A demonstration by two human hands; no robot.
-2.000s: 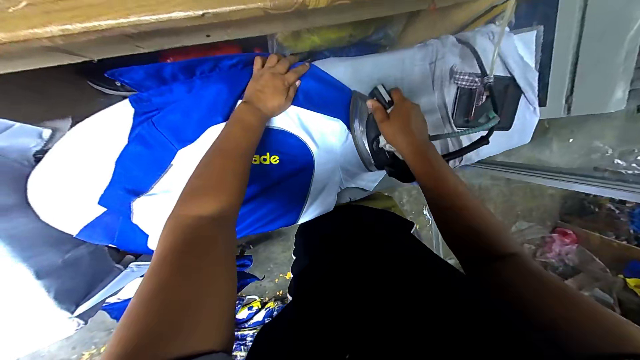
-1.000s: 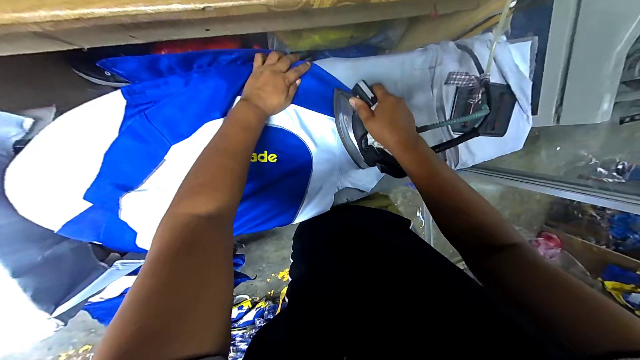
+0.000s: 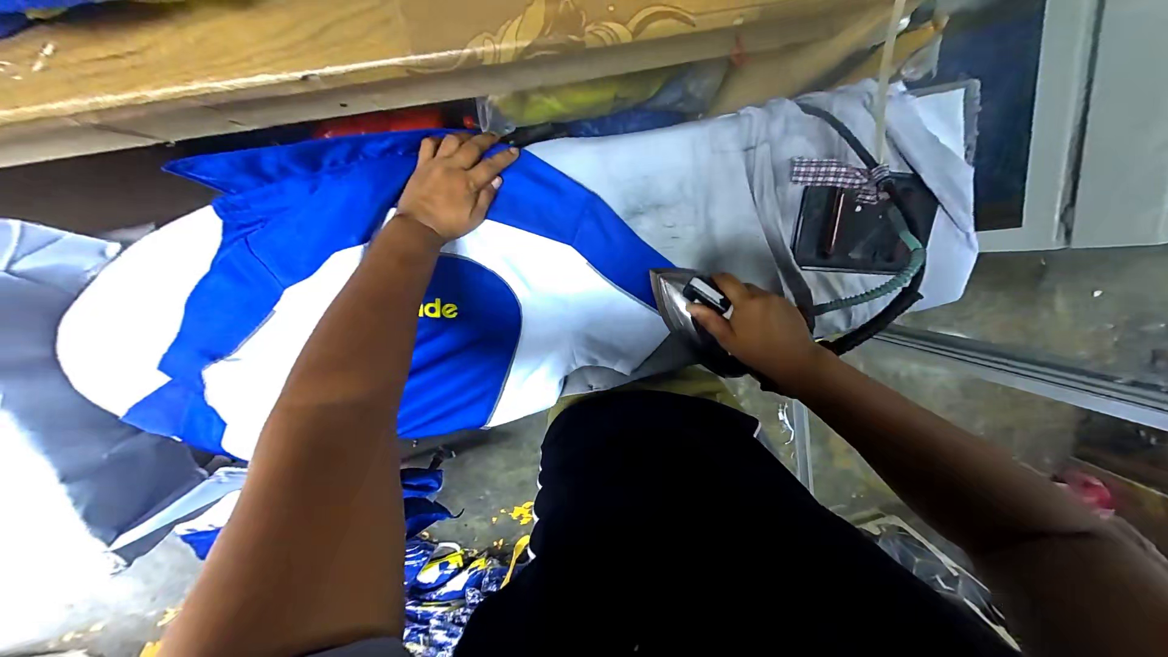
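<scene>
A blue and white garment [image 3: 538,265] with yellow lettering lies spread over a padded ironing board [image 3: 675,173] with a pale cloth cover. Near the garment's far edge my left hand [image 3: 452,182] rests flat on the blue fabric, fingers slightly apart, holding nothing. My right hand [image 3: 757,328] grips the handle of an electric iron [image 3: 680,315], whose metal tip is at the garment's right edge, by the blue and white panels. My left forearm hides part of the garment and its lettering.
At the board's right end sits a dark iron rest [image 3: 858,228], with a cord and a green hose [image 3: 876,297] looping beside it. A wooden table edge [image 3: 365,78] runs along the far side. Blue and yellow fabric pieces [image 3: 456,575] lie on the floor; a metal-framed glass panel [image 3: 1022,365] stands right.
The iron in my right hand has moved toward the near right edge of the garment. My left hand stays pressed near the garment's far edge.
</scene>
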